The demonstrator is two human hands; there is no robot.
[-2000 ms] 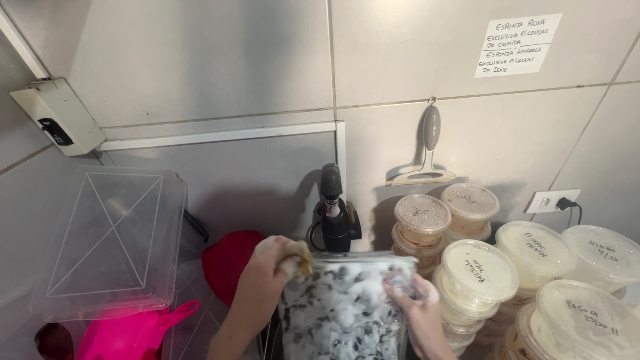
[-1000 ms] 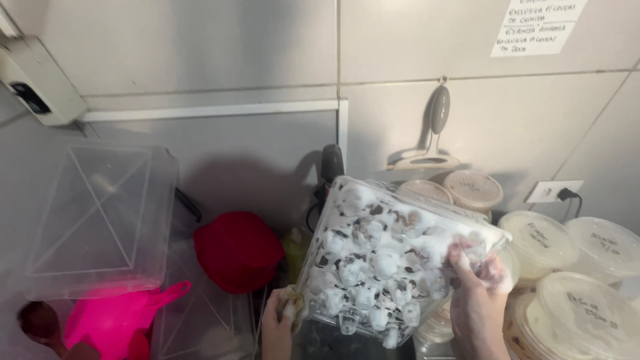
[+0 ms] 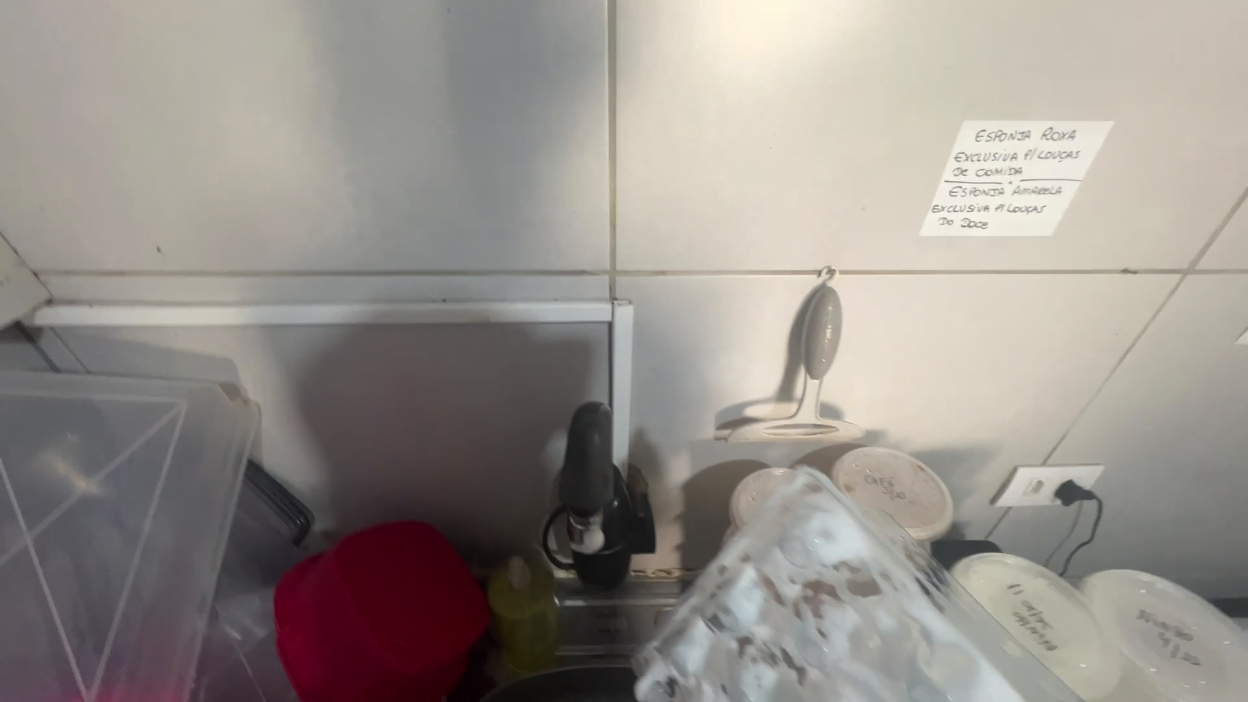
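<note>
A clear plastic container [image 3: 799, 604] covered in white foam is tilted at the bottom right of centre, its lower part cut off by the frame edge. Neither my left hand nor my right hand shows in the view now, so what they hold is hidden. Left of the container stand a black faucet [image 3: 590, 507] and a bottle of yellow-green liquid [image 3: 524, 614]. A red plastic bowl [image 3: 380, 614] lies farther left.
A large clear plastic box [image 3: 97, 526] stands at the left. Lidded round tubs [image 3: 1033, 619] bearing writing are at the right. A squeegee [image 3: 819, 370] hangs on the tiled wall above, near an outlet with a black plug [image 3: 1072, 492] and a handwritten note [image 3: 1017, 178].
Both hands, seen on the foamy container one and two seconds ago, are out of view. The container is more steeply tilted than before. The view has shifted upward.
</note>
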